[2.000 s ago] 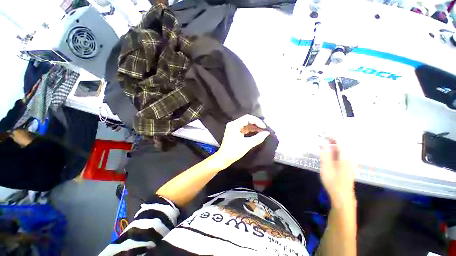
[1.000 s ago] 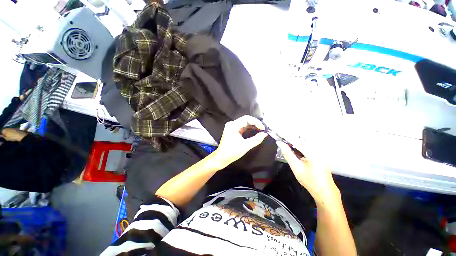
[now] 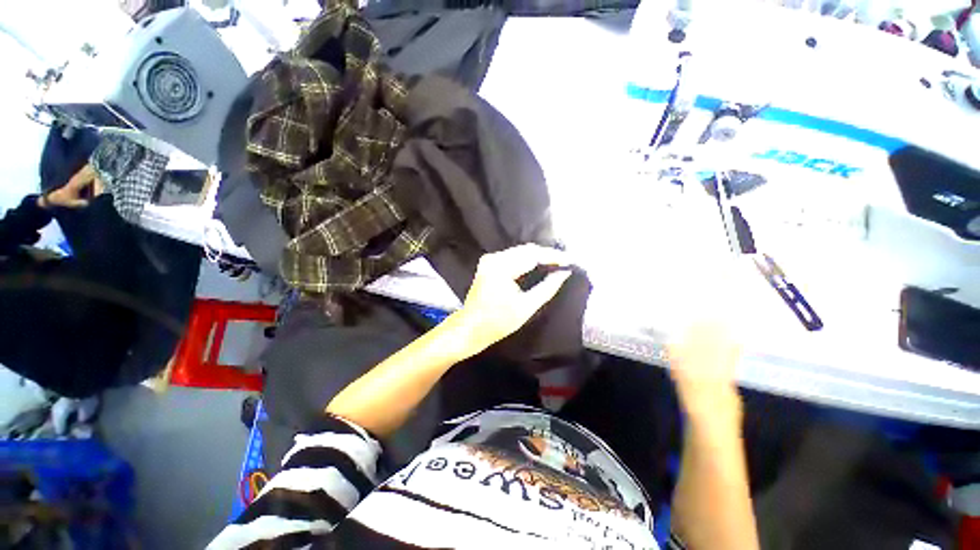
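Observation:
My left hand [image 3: 503, 299] is closed on the edge of the dark garment piece [image 3: 478, 177] at the front edge of the sewing table. Part of the cloth hangs below the hand. The plaid fabric [image 3: 349, 204] lies bunched on the dark cloth, left of my left hand. My right hand [image 3: 704, 349] is blurred and overexposed at the table's front edge; its fingers cannot be made out. The thread snips [image 3: 788, 292] lie on the white machine bed, beyond and to the right of my right hand.
The white sewing machine [image 3: 795, 118] stands at the upper right, with its needle area [image 3: 677, 167] at its left end. A black smartphone [image 3: 940, 326] lies far right. A grey fan housing [image 3: 172, 86], a red stool [image 3: 224, 344] and another person's hand [image 3: 73, 190] are at left.
The snips, in my right hand at the cloth a second ago, now lie on the machine bed. My right hand has moved right, away from my left hand, which still holds the cloth.

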